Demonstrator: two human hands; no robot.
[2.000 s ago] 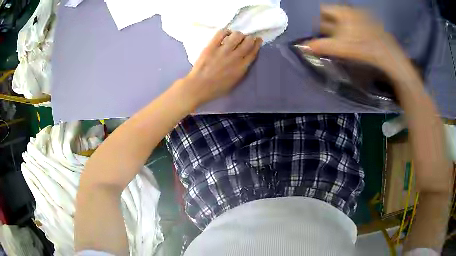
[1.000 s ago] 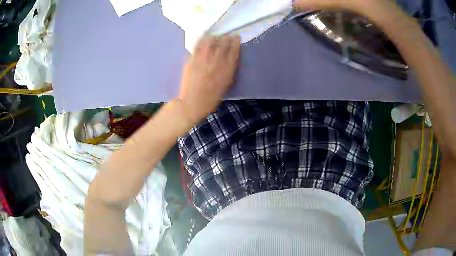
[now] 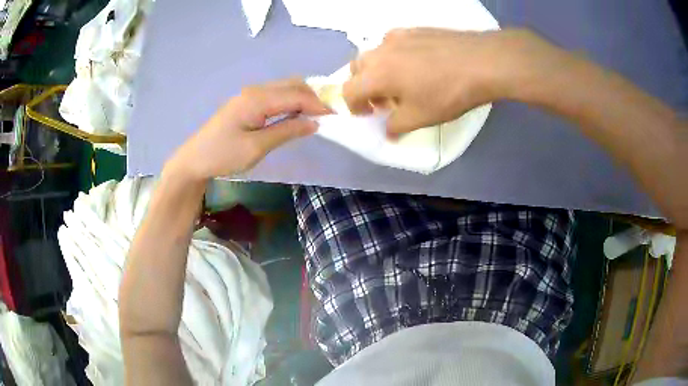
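Note:
A white garment piece (image 3: 453, 143) lies on the lavender-grey pressing table cover (image 3: 196, 68), its near edge close to the table's front edge. My left hand (image 3: 249, 128) is at the cloth's left edge, with thumb and fingertips pinching it. My right hand (image 3: 415, 79) is over the middle of the cloth, fingers curled down onto it and slightly blurred; the fingers seem to grip the cloth. A small tan patch (image 3: 330, 96) shows on the cloth between the hands. The iron is not in view.
White cloth (image 3: 102, 75) hangs at the table's left side by a yellow bar (image 3: 64, 124). A white garment pile (image 3: 219, 301) is heaped at lower left. Yellow wires (image 3: 641, 317) and a brown board (image 3: 615, 324) are at lower right. My plaid bottoms are close to the table's front edge.
My right hand has left the iron and moved left onto the cloth. My left hand has moved left to the cloth's edge. The cloth lies nearer, and the iron has gone out of view.

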